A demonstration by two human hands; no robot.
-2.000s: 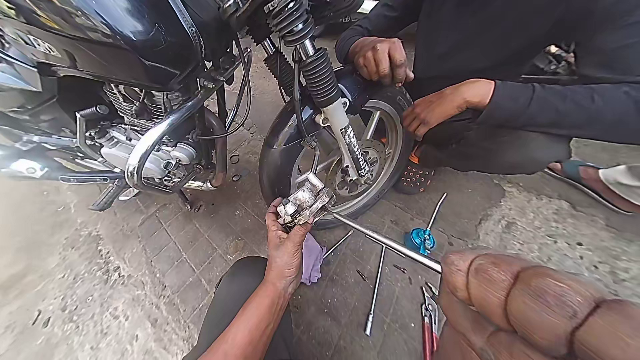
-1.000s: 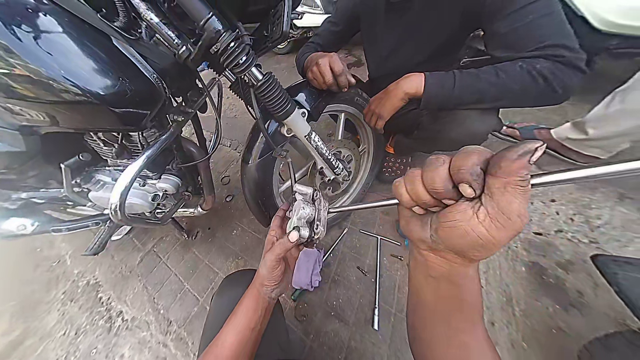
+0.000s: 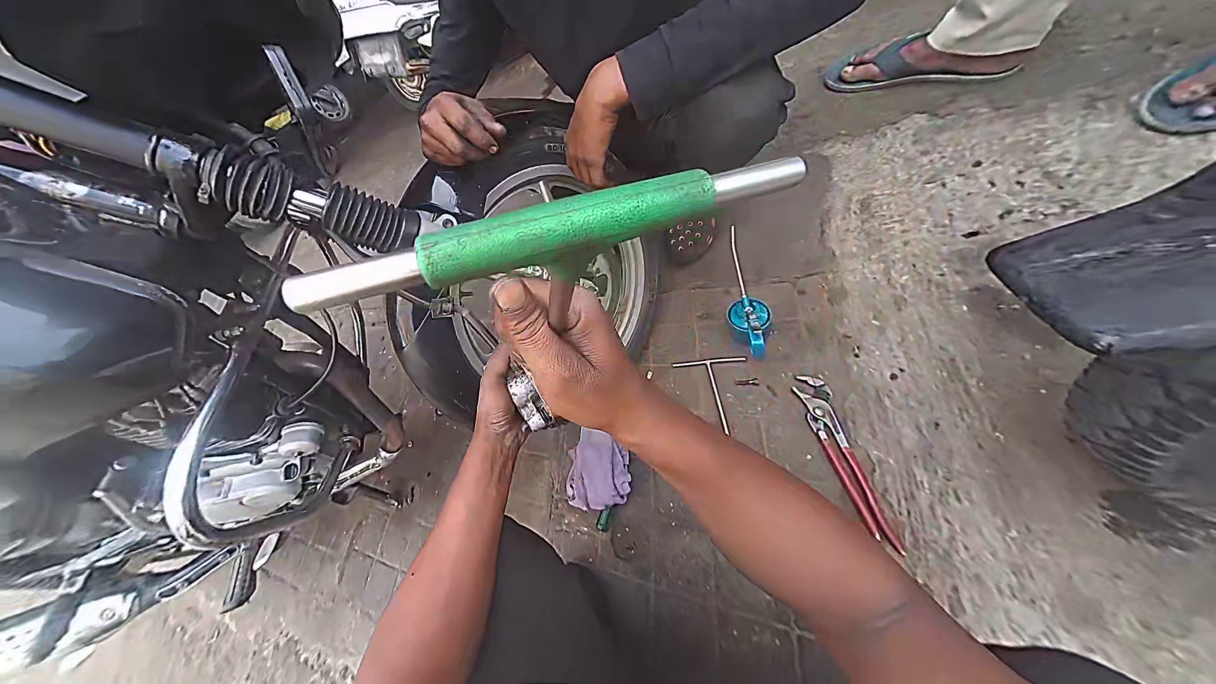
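Note:
My right hand [image 3: 575,356] is closed around the shaft of a T-handle tool [image 3: 570,228], whose crossbar has a green sleeve and bare metal ends. The crossbar stands above my fist, toward the camera. My left hand [image 3: 498,394] holds a metal brake caliper [image 3: 530,399] just below and left of my right hand, which hides much of it. The tool's far end is hidden. Behind both hands is the motorcycle's front wheel [image 3: 646,294].
On the ground lie a purple cloth [image 3: 598,470], a thin T-handle wrench [image 3: 714,389], red-handled pliers [image 3: 845,461] and a blue round container with a spout [image 3: 750,315]. A motorcycle [image 3: 237,475] stands left. Another person's hands [image 3: 461,129] rest at the tyre. A sandalled foot [image 3: 893,65] is beyond.
My right hand has moved left, close to my left hand, and the T-handle tool has swung from pointing right to upright toward the camera. Its green crossbar has come into view.

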